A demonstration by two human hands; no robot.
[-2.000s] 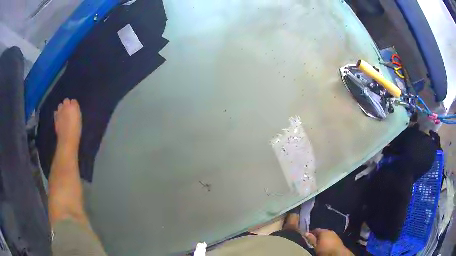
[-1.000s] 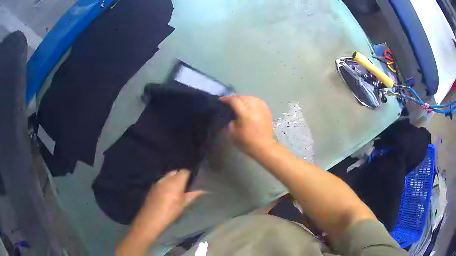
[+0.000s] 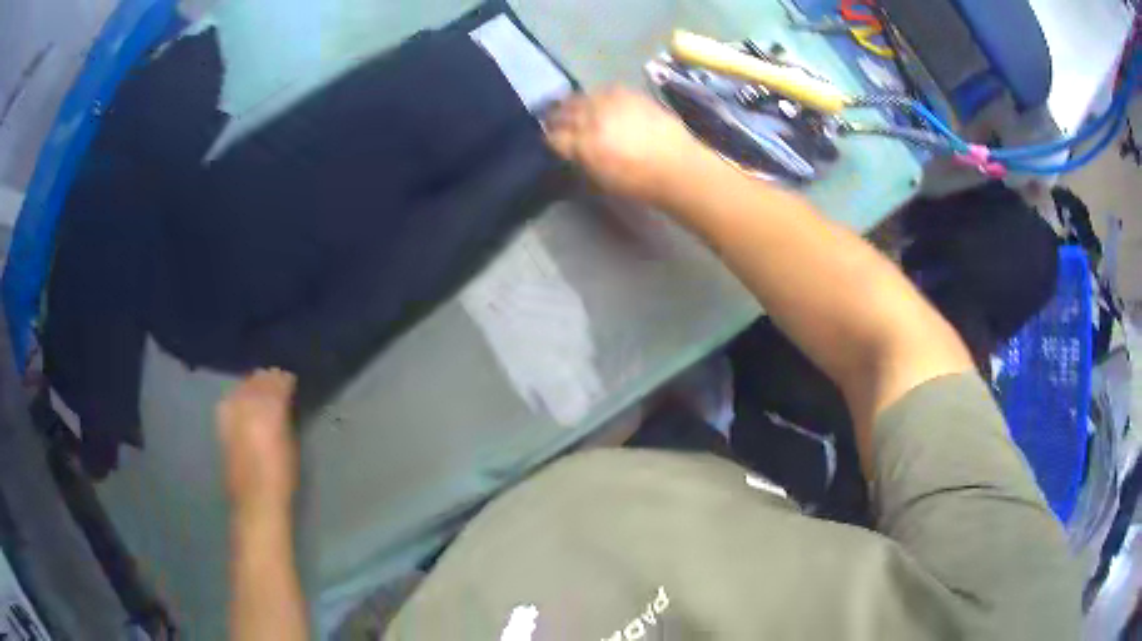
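A dark garment piece [image 3: 363, 188] lies stretched across the pale green ironing table [image 3: 413, 463]. A white interlining strip [image 3: 520, 60] shows at its far right end. My right hand [image 3: 607, 140] grips the piece's near corner beside that strip. My left hand [image 3: 259, 407] is at the piece's near left edge; its fingertips meet the cloth, and whether they pinch it is unclear. The steam iron [image 3: 739, 100], with a yellow handle, rests on the table beyond my right forearm, with neither hand on it.
Flat dark pieces [image 3: 94, 276] lie at the left by the table's blue edge [image 3: 50, 163]. Blue hoses [image 3: 1052, 153] run right from the iron. Orange and yellow handles [image 3: 864, 23] show at the top. A blue basket [image 3: 1058, 376] and dark cloth heap [image 3: 983, 257] are below right.
The dark piece, held bunched a second ago, is now spread out. My left hand has moved left and my right hand up. The view has shifted, and the iron appears nearer my right hand.
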